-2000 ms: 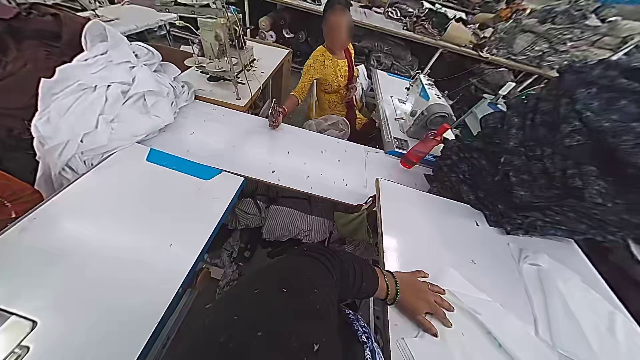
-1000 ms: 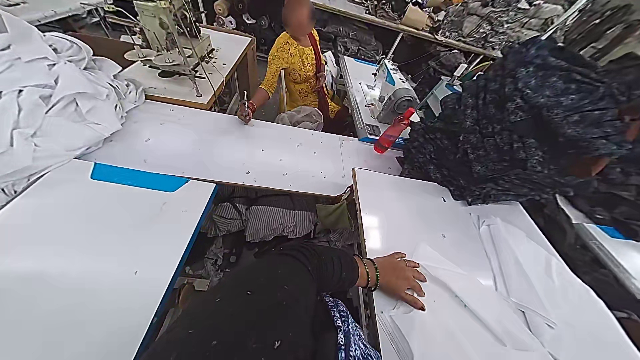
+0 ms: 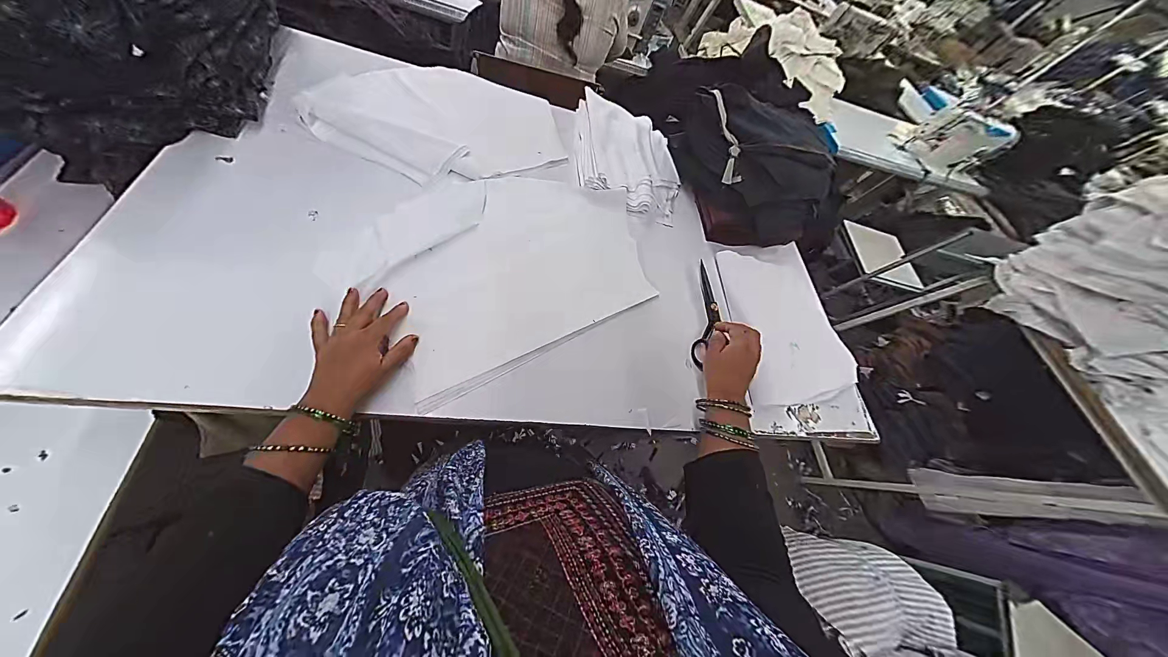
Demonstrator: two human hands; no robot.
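My left hand [image 3: 358, 351] lies palm down with fingers spread on the white tabletop, at the left edge of a stack of white cut fabric panels [image 3: 538, 274]. My right hand [image 3: 733, 354] is closed on the handles of black-handled fabric scissors [image 3: 708, 306], whose blades point away from me. Beside the scissors, to the right, lies another white fabric piece [image 3: 785, 319]. Farther back are a spread white fabric piece [image 3: 438, 114] and a folded bundle of white fabric [image 3: 625, 155].
A heap of dark patterned fabric [image 3: 128, 73] covers the back left table corner. Black garments [image 3: 757, 155] are piled behind the right side. The white table's front edge [image 3: 547, 424] runs before my body. A pile of pale fabric [image 3: 1095, 265] stands at far right.
The view has swung far to the right. My right hand and the scissors have come into view. My left hand still rests on the table.
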